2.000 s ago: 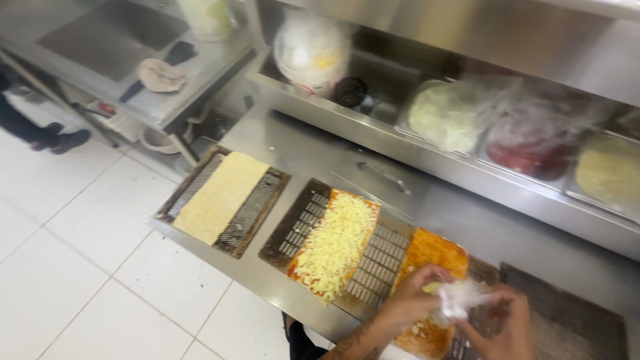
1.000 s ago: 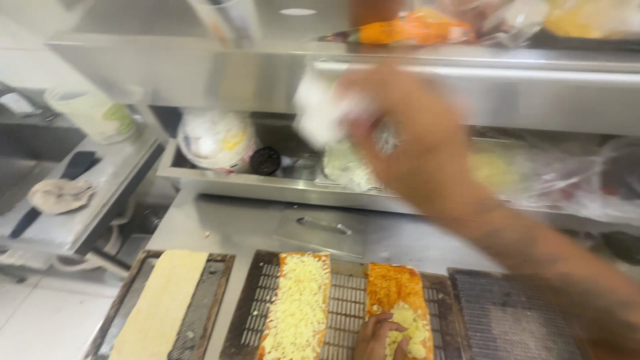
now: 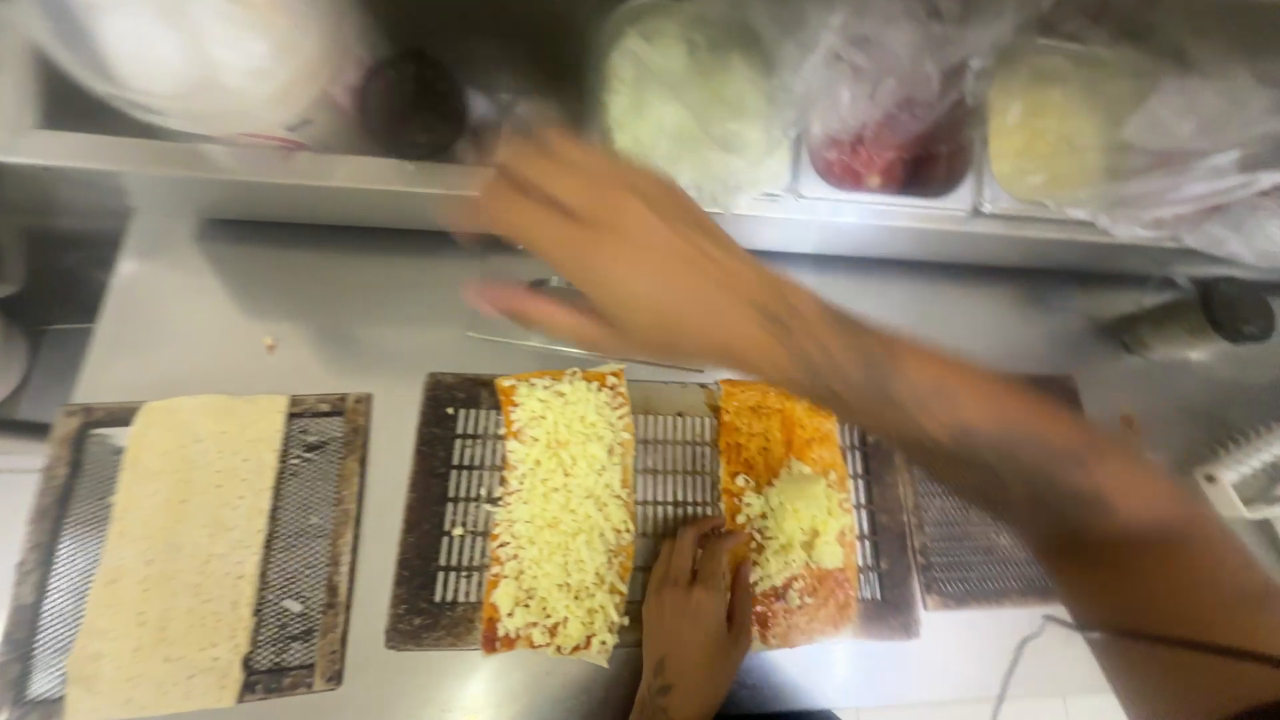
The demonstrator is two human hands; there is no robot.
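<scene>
My right hand [image 3: 590, 240], blurred, reaches across the counter near the rail's front edge, fingers apart and nothing seen in it. My left hand [image 3: 695, 600] rests with curled fingers at the left edge of a sauced rectangular flatbread [image 3: 765, 430]. A clump of shredded cheese [image 3: 800, 515] lies on that bread's middle. To its left, on the same perforated metal tray [image 3: 675, 460], a second flatbread is covered with shredded cheese [image 3: 565, 510]. A plain rectangular dough sheet [image 3: 180, 550] lies on a mesh tray [image 3: 310, 540] at the far left.
Behind the counter [image 3: 330, 300], a recessed rail [image 3: 330, 175] holds a white tub [image 3: 200, 60], a dark round lid [image 3: 412, 105], and bins of pale shreds [image 3: 685, 110], red food [image 3: 890, 155] and yellow shreds [image 3: 1050, 130]. Another dark tray [image 3: 980, 540] lies right; a jar [image 3: 1180, 320] is behind it.
My right hand, raised with a white plastic bag one second ago, is now lower with no bag visible in it. Cheese lies on the right flatbread, which two seconds ago was mostly sauce. The view has shifted.
</scene>
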